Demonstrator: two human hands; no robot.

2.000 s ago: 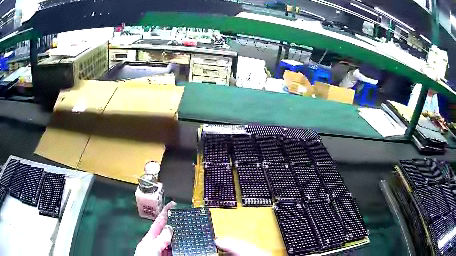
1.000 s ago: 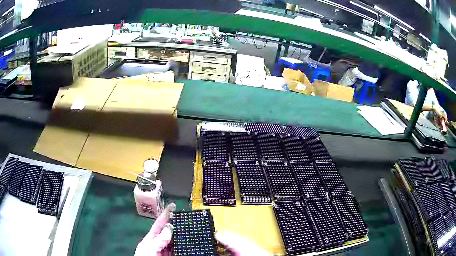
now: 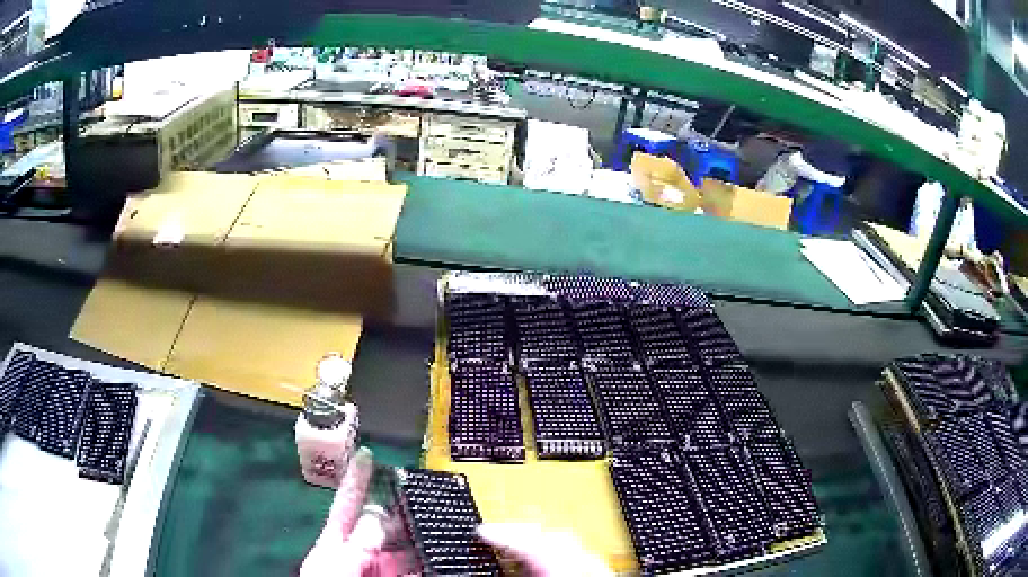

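Observation:
A black module with rows of pale dots (image 3: 445,521) is held tilted between my two hands at the bottom centre. My left hand (image 3: 352,530) grips its left side, the thumb raised, with pinkish covering. My right hand (image 3: 539,550) touches its right edge and is blurred and cut off by the lower edge. The module stack (image 3: 676,434) lies to the right, its modules edge to edge on a tan cardboard sheet (image 3: 552,496), which shows bare at the front left. A small pinkish bottle with a round pale top (image 3: 327,434) stands left of my left hand.
A white tray (image 3: 62,507) with several modules is at far left. Creased cardboard (image 3: 265,327) lies behind the bottle. A second module stack (image 3: 975,451) is at the right edge. White paper (image 3: 854,271) lies back right. A green shelf spans above; people are partly visible beyond.
The held module has turned and tilted between my hands, its left side now showing as a dark edge. My left fingers are more upright. The view has shifted slightly.

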